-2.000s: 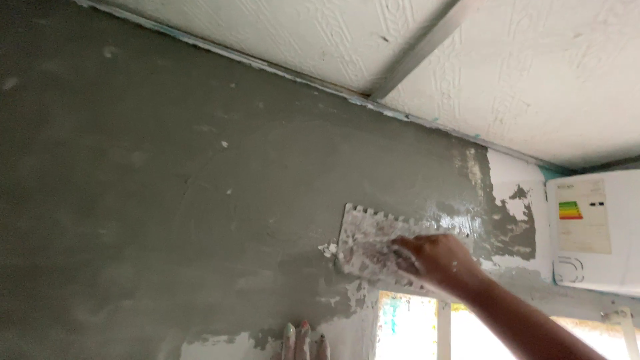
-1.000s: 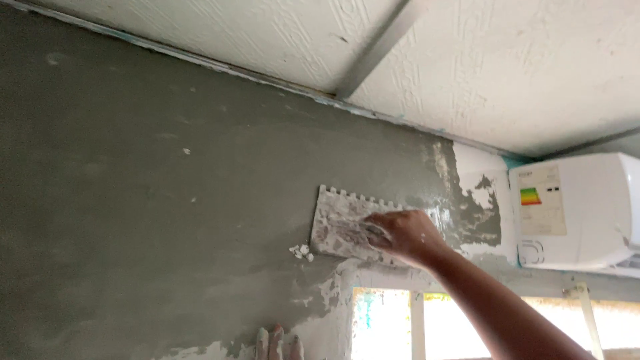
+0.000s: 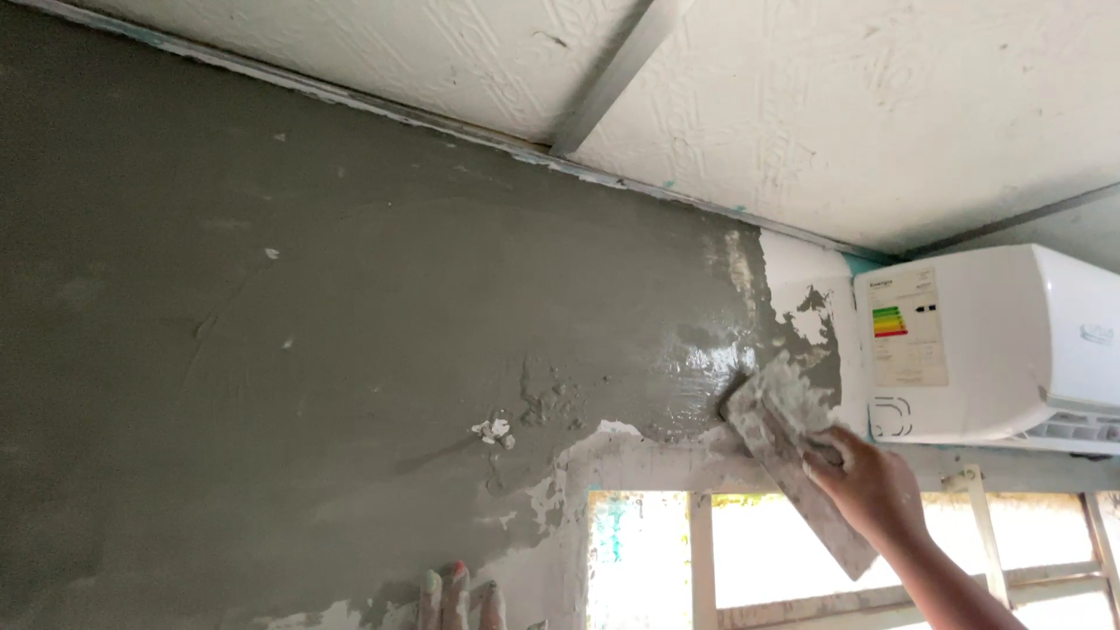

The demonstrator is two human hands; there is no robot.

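Note:
My right hand point(image 3: 866, 486) grips the handle of a notched plastering trowel point(image 3: 801, 481), which is coated in pale dried plaster and tilted, its upper end near the grey plastered wall point(image 3: 394, 332). The lower end of the trowel overlaps the window. Wet grey plaster shines just left of the blade's upper end. At the bottom edge, only the fingertips of my left hand point(image 3: 457, 599) show, smeared with plaster, against the lower wall; the rest of it is out of view. A small white clump point(image 3: 497, 430) and rough plaster lumps point(image 3: 551, 398) stick to the wall.
A white wall-mounted air conditioner point(image 3: 962, 350) with an energy label hangs at the right, close to the trowel. Below it runs a bright framed window point(image 3: 700, 551). A patterned white ceiling point(image 3: 787, 96) with metal strips point(image 3: 612, 79) meets the wall along a trim.
The right hand and trowel have moved right along the wall, and the trowel has turned from nearly level to steeply slanted. Rough plaster lumps now show where the blade was. The left fingertips remain low.

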